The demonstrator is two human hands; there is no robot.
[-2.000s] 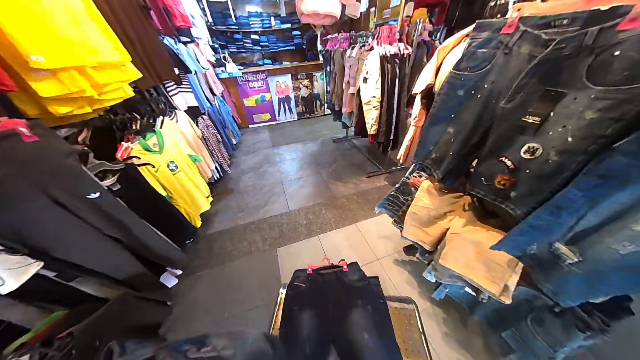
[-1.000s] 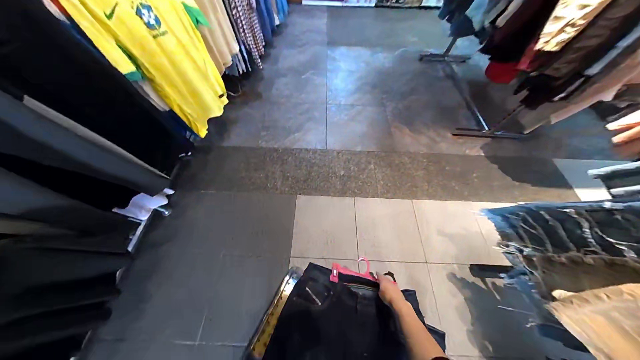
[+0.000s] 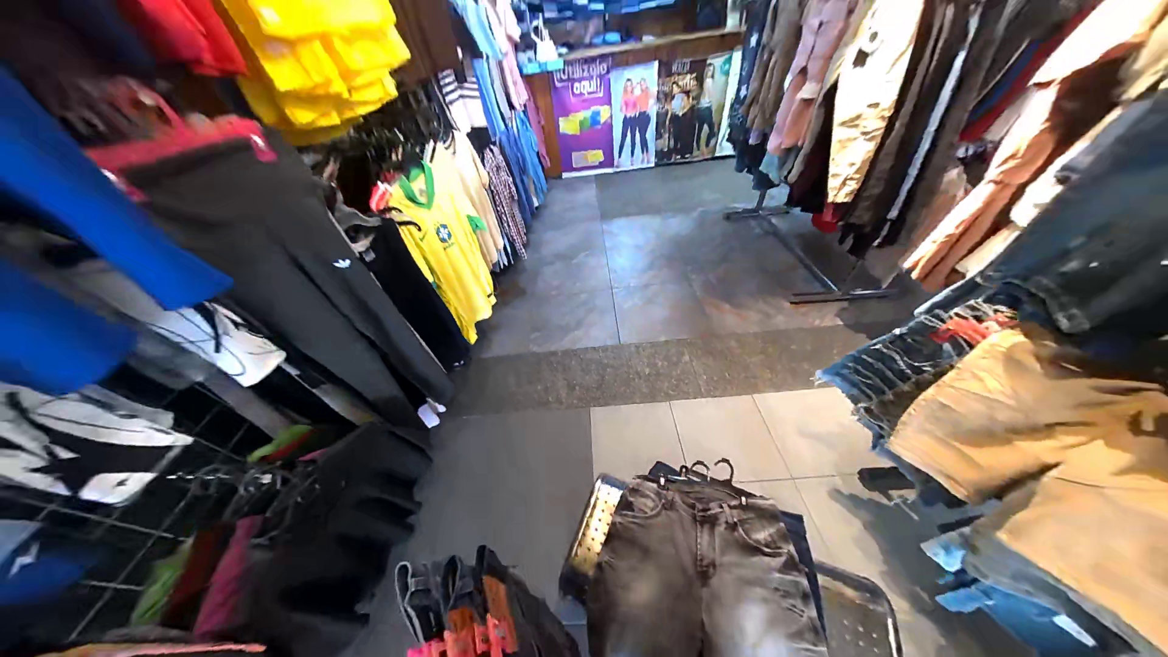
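Neither of my hands shows in the head view. Low in the centre, a pair of faded dark grey jeans [image 3: 707, 566] lies over darker garments, with black hanger hooks [image 3: 712, 470] sticking up at the waistband. Under them is a seat or stand with a perforated metal edge [image 3: 598, 529] at the left and a dark perforated part [image 3: 858, 607] at the right. Just left of it, at the bottom edge, several folded dark garments [image 3: 520, 602] are bunched with red clips [image 3: 470, 634].
Racks of clothes line both sides, with black trousers [image 3: 301, 237] and a yellow jersey [image 3: 443, 237] at left. Tan shorts [image 3: 1031, 438] hang at right. A rack's metal foot [image 3: 839, 297] stands on the tiled floor [image 3: 538, 474]. Posters [image 3: 634, 114] front the far counter.
The hand on the dark jeans a second ago is out of view. Faded grey jeans with black hooks now lie on top, where a pink hanger showed. Clipped garments have appeared at the bottom. The view has tilted up.
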